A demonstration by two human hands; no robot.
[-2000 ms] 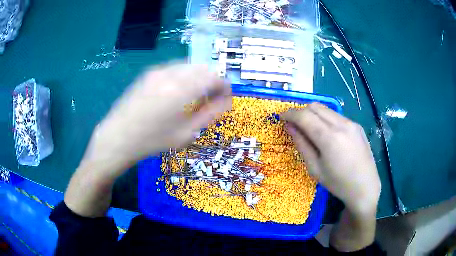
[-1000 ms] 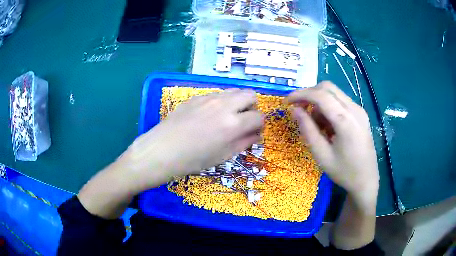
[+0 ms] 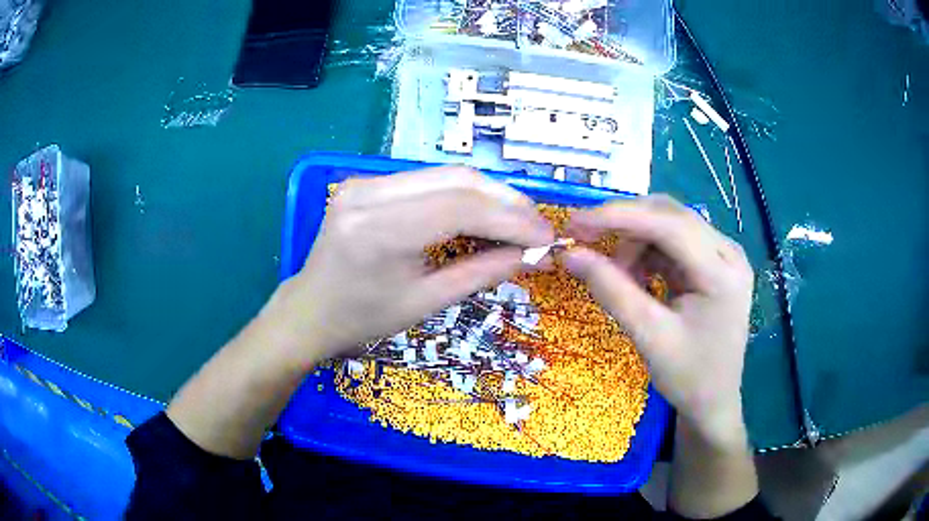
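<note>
The blue tray (image 3: 469, 470) holds a layer of small yellow-orange pieces (image 3: 596, 407) with a loose pile of white-ended wire leads (image 3: 458, 351) on top. My left hand (image 3: 407, 254) is over the tray's upper left, with a white-ended lead (image 3: 537, 252) between thumb and fingertips. My right hand (image 3: 667, 295) is over the tray's upper right, its thumb and fingertips closed on a tiny yellow-orange piece (image 3: 566, 244) at the lead's end. The fingertips of both hands nearly meet. The lead's thin stem is mostly hidden.
Beyond the tray are a metal and white block (image 3: 560, 114) and a clear box of leads (image 3: 601, 51). A small clear box (image 3: 73, 244) stands far left, a black flat rectangle (image 3: 283, 46) upper left. A black cable (image 3: 766, 219) and loose thin rods (image 3: 718, 168) lie right.
My left hand moved from the lead pile towards the right hand, and a white-ended lead now shows at its fingertips. My right hand's fingertips have closed and moved slightly left.
</note>
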